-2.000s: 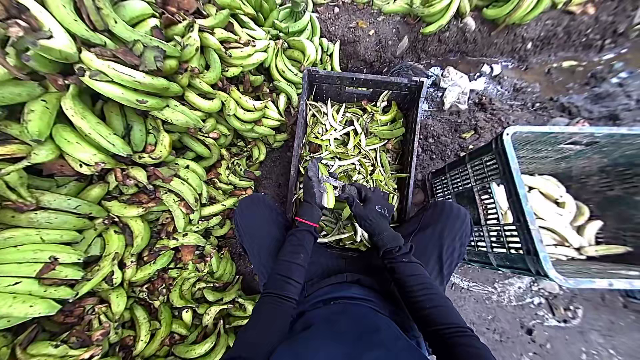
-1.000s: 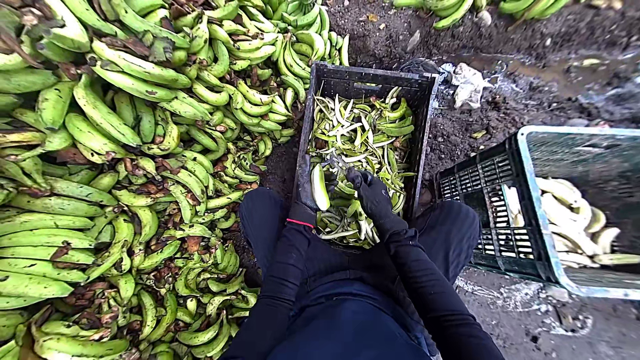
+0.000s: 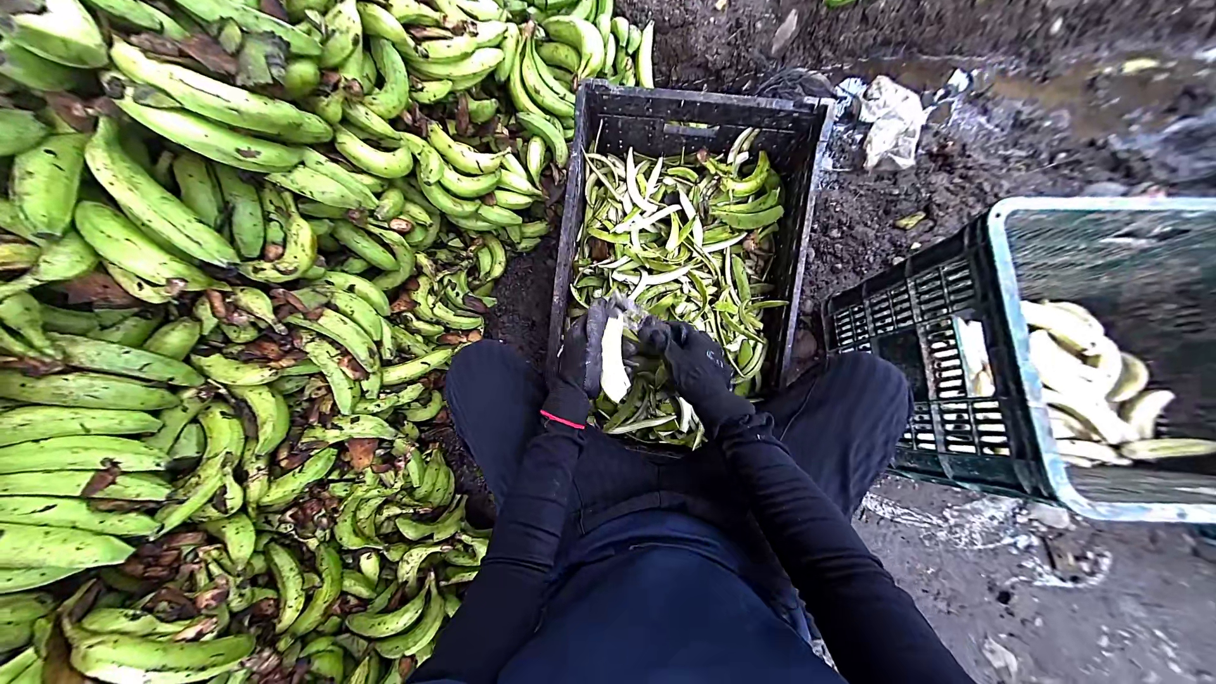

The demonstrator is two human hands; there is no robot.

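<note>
My left hand point(image 3: 581, 350), in a dark glove with a red band at the wrist, holds a pale peeled plantain point(image 3: 615, 359) upright over the near part of a black plastic crate point(image 3: 564, 228). Close at its right is my right hand point(image 3: 692, 361), also gloved, its fingers curled near the fruit's upper end. Whether a tool is in that hand cannot be told, as the fingers are blurred. Green and white strips of peel point(image 3: 665, 237) fill much of the crate, which stands between my knees.
Green plantains point(image 3: 209, 142) lie heaped along the whole left side. At right, a dark green crate point(image 3: 1026, 380) with a pale rim holds several peeled plantains point(image 3: 1083, 370). Beyond the black crate are muddy ground, a crumpled white scrap point(image 3: 893, 119) and a puddle point(image 3: 1073, 95).
The fruit in my left hand showed green skin two seconds ago and now looks pale. My right hand has moved left, closer to the fruit, since one second ago.
</note>
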